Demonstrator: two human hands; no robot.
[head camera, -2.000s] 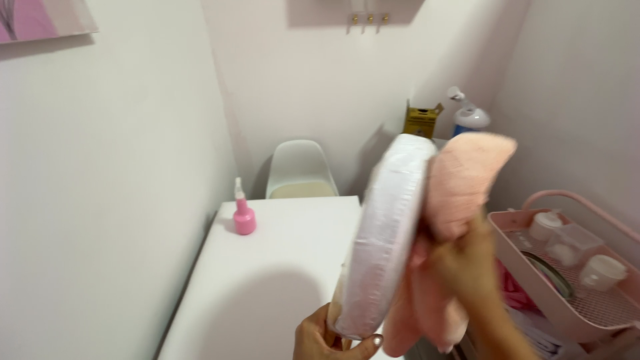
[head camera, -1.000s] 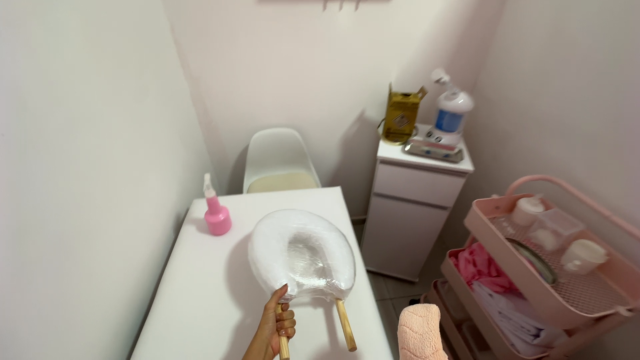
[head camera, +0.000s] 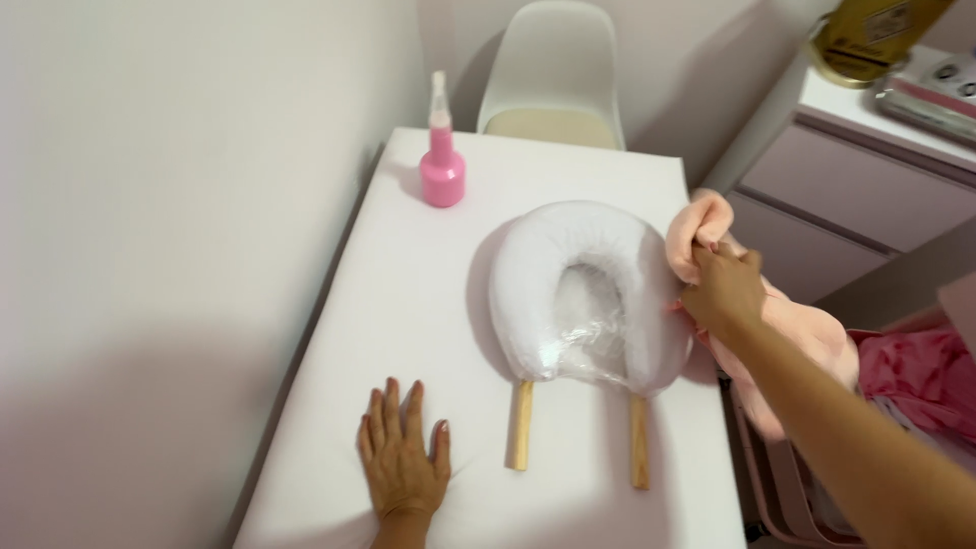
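Observation:
My left hand (head camera: 404, 457) lies flat on the white table (head camera: 366, 305), fingers spread, holding nothing. A white U-shaped face cradle cushion (head camera: 526, 290), wrapped in clear plastic, rests on the table with two wooden pegs (head camera: 521, 427) pointing toward me. At the table's right edge, my right hand (head camera: 724, 286) grips a peach-coloured plush cloth (head camera: 808, 328), which is bunched and hangs past the edge beside the cushion. Toward the table's far left corner stands a pink spray bottle (head camera: 442, 179) with a clear cap.
A white chair (head camera: 553, 53) stands beyond the table's far edge. At right is a white drawer cabinet (head camera: 854, 191) bearing a yellow container (head camera: 869, 38). Below it, a pink cart (head camera: 785, 488) holds bright pink fabric (head camera: 915, 366). A wall runs along the left side.
My left hand has let go of the cushion's wooden peg and moved left, flat onto the table. The peach cloth, low at the right a second ago, is now beside the cushion. The view has shifted.

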